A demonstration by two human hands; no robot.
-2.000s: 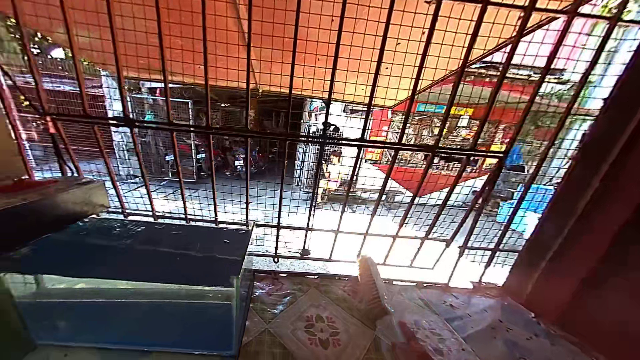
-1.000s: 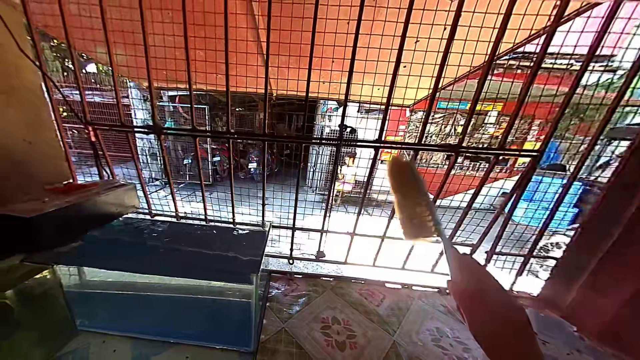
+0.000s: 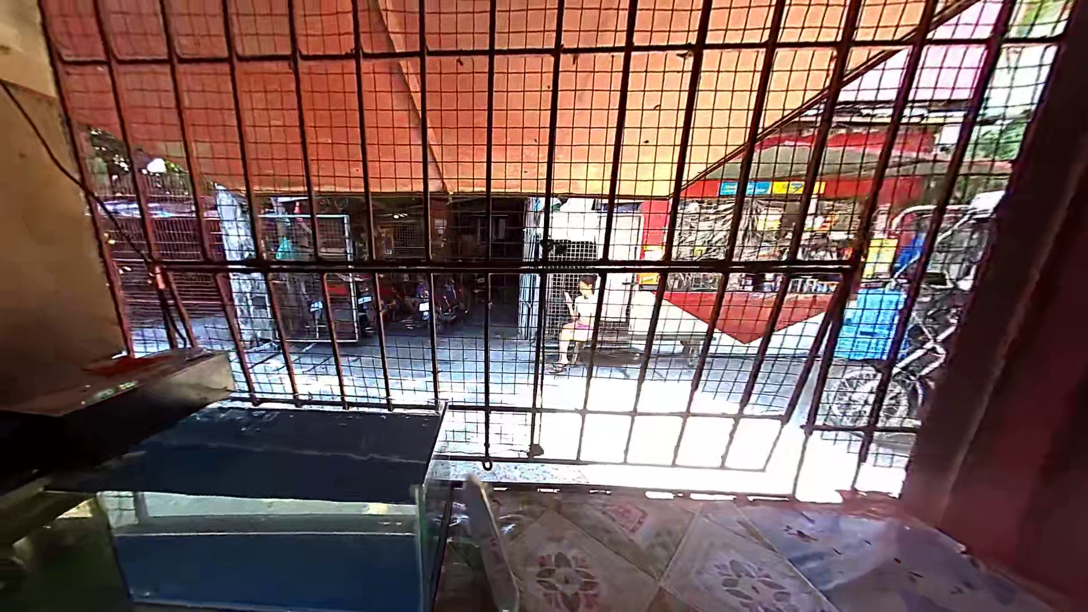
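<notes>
The pale, narrow head of a brush [image 3: 490, 544] stands up from the bottom edge, just right of the glass tank [image 3: 272, 565]. Its lower end is cut off by the frame, so what holds it is hidden. Neither my left hand nor my right hand shows. Beneath and beside the brush lies a ledge of flowered tiles [image 3: 663, 540], with dark specks scattered over its right part.
A metal window grille with wire mesh [image 3: 510, 269] rises behind the ledge. A dark cover [image 3: 289, 450] lies over the tank. Outside are an orange awning [image 3: 527, 110], a seated person [image 3: 582, 319] and a blue crate [image 3: 871, 325].
One second ago a hand held the brush up against the grille at the right; now the brush is low beside the tank and the hand is out of view.
</notes>
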